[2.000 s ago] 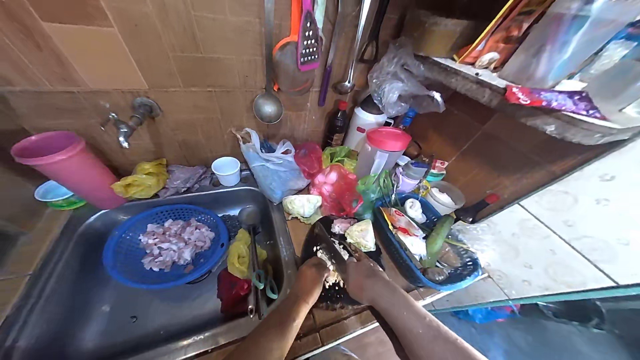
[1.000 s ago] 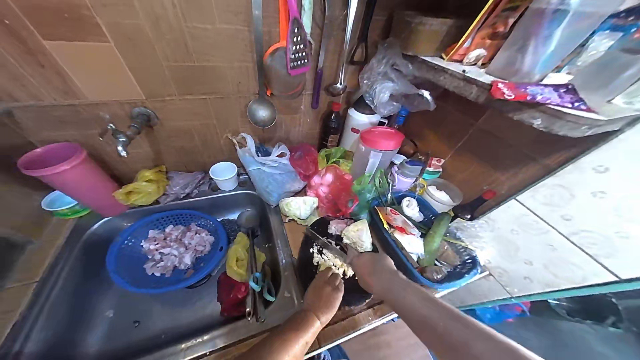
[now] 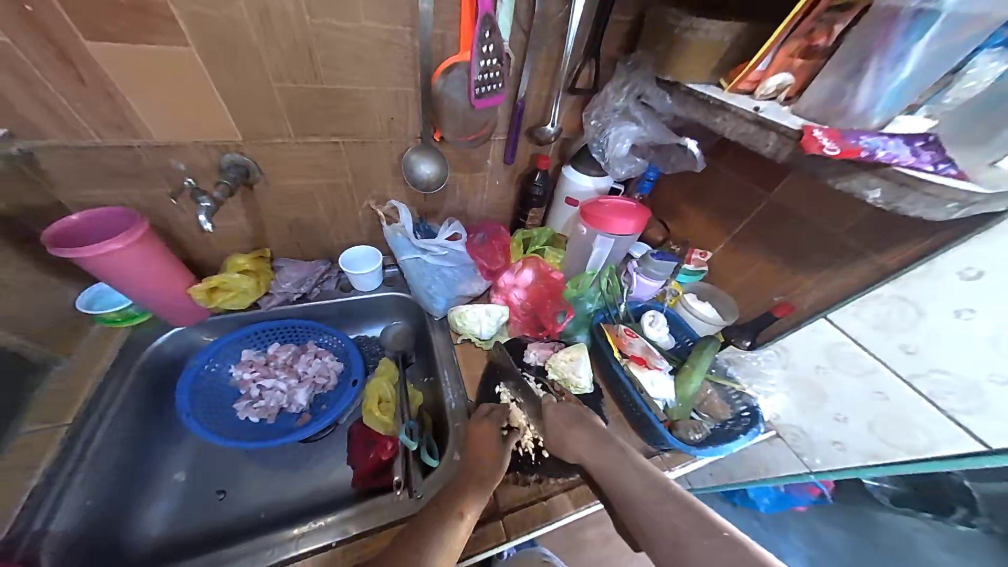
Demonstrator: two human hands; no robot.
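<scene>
My right hand [image 3: 568, 425] grips a kitchen knife [image 3: 516, 379], its dark blade slanting up and left over a dark round cutting board [image 3: 543, 470]. Chopped pale pieces [image 3: 526, 417], possibly garlic, lie on the board beside the blade. At their left edge is my left hand [image 3: 490, 437], fingers bent; whether it pinches any piece is hidden. A cabbage wedge [image 3: 570, 368] and a small piece of raw meat [image 3: 542, 352] rest at the board's back. Another cabbage piece [image 3: 479, 322] sits behind, near the sink edge.
Left is a steel sink [image 3: 134, 472] with a blue colander [image 3: 189, 394] of cut raw meat [image 3: 283, 378]. A blue basket [image 3: 630, 409] holding a green vegetable [image 3: 693, 376] and packets stands right of the board. Plastic bags [image 3: 433, 264] and a lidded pitcher [image 3: 602, 236] stand behind.
My left hand has moved up beside the chopped pieces, from the board's near edge one second ago. The knife blade now tilts more steeply over the board.
</scene>
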